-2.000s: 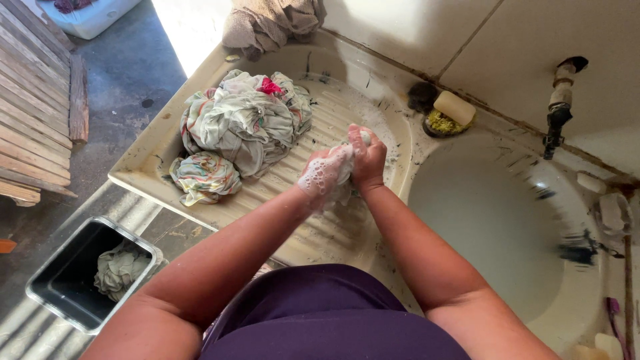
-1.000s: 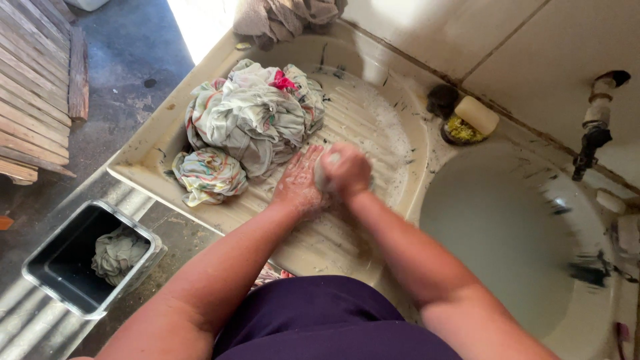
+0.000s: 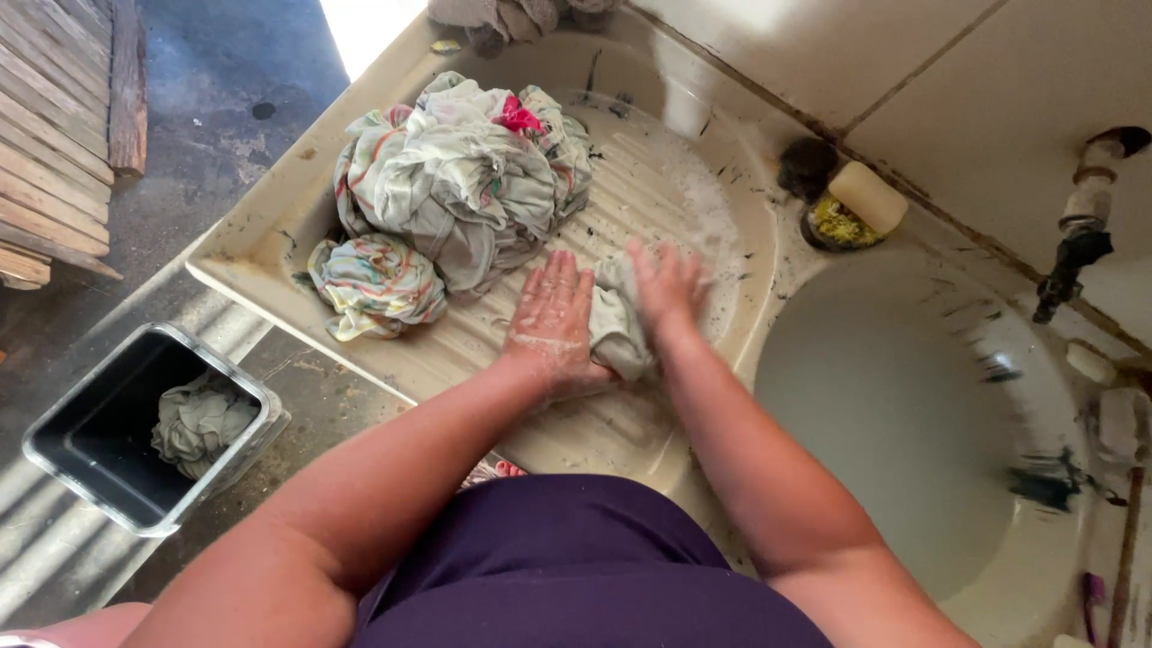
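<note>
A small wet pale cloth (image 3: pixel 619 324) lies on the ribbed drainboard (image 3: pixel 630 189) between my hands. My left hand (image 3: pixel 553 319), soapy and spread out, touches the cloth's left side. At its right edge is my right hand (image 3: pixel 669 283), blurred, fingers apart; whether it touches the cloth is unclear. Beyond my left hand sits a heap of wet pale laundry (image 3: pixel 459 175) with a bright pink piece on it, and a smaller striped cloth bundle (image 3: pixel 378 283) lies at its near left side. Foam streaks the drainboard's right side.
Cloudy water fills the round basin (image 3: pixel 882 405) at right. A soap bar (image 3: pixel 868 197) and a yellow scourer (image 3: pixel 841 222) sit on the rim. A tap (image 3: pixel 1075 229) juts from the wall. At lower left stands a black bin (image 3: pixel 99 441) holding a grey cloth (image 3: pixel 202 423).
My hands were together around the lathered cloth two seconds ago. Now they are apart, palms down, with the cloth on the drainboard between them.
</note>
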